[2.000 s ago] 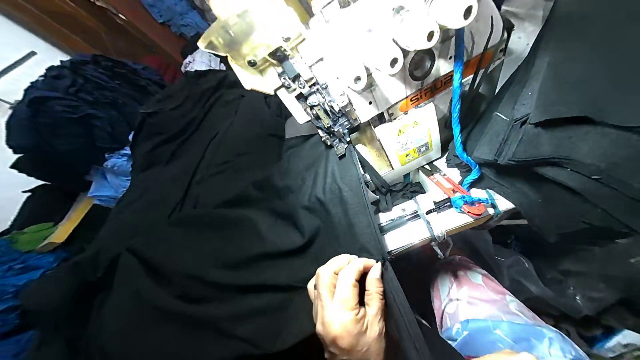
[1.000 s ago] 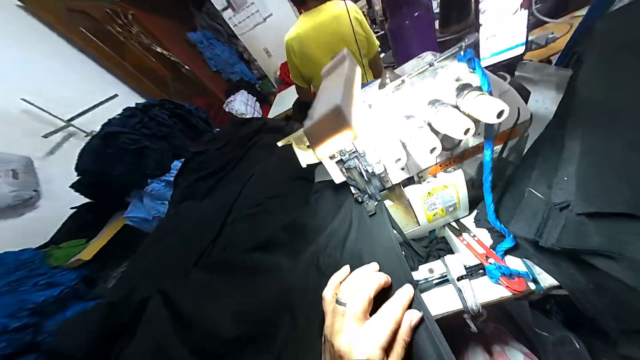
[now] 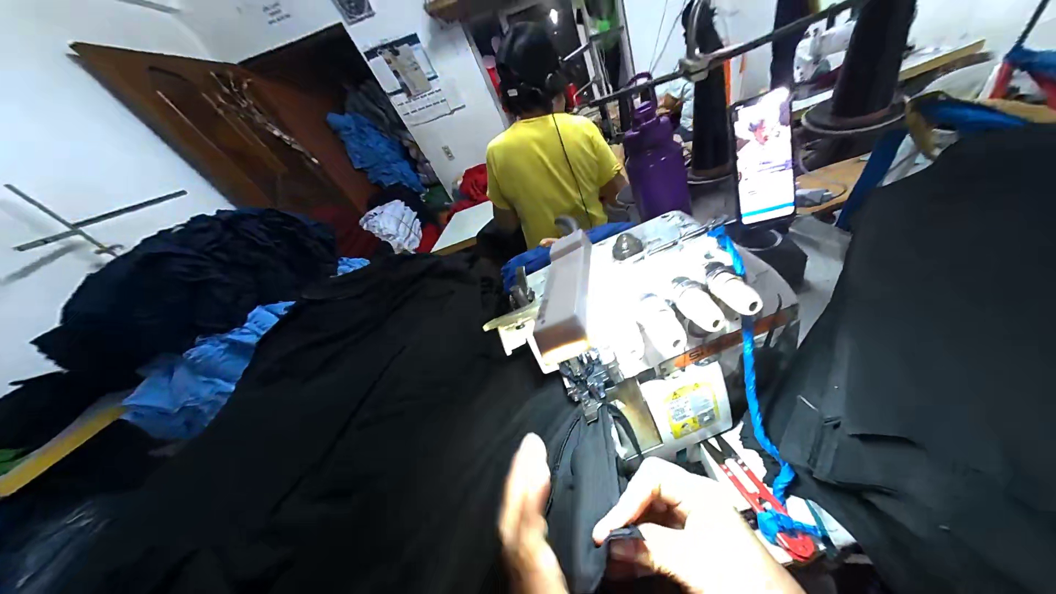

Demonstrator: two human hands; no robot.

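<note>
Black fabric (image 3: 371, 412) spreads across the left and centre and runs under the presser foot (image 3: 590, 404) of a white Siruba overlock sewing machine (image 3: 627, 289). Just below the foot, my left hand (image 3: 528, 516) lies against the fabric beside its edge, slightly blurred, the fingers extended. My right hand (image 3: 693, 528) pinches the fabric edge between thumb and fingers, to the right of the left hand. Red-handled thread snips (image 3: 755, 487), tied with a blue cord (image 3: 749, 379), lie to the right of the machine's lower part.
Stacked black fabric pieces (image 3: 932, 346) fill the right side. Behind the machine are a purple bottle (image 3: 656, 161) and an upright phone (image 3: 763, 157). A person in a yellow shirt (image 3: 549, 169) is farther back. Dark clothes (image 3: 198, 289) and light blue cloth (image 3: 206, 371) are heaped at left.
My right hand has come onto the fabric edge, where one second ago only one hand showed on the fabric. The view has tilted up, showing more of the room.
</note>
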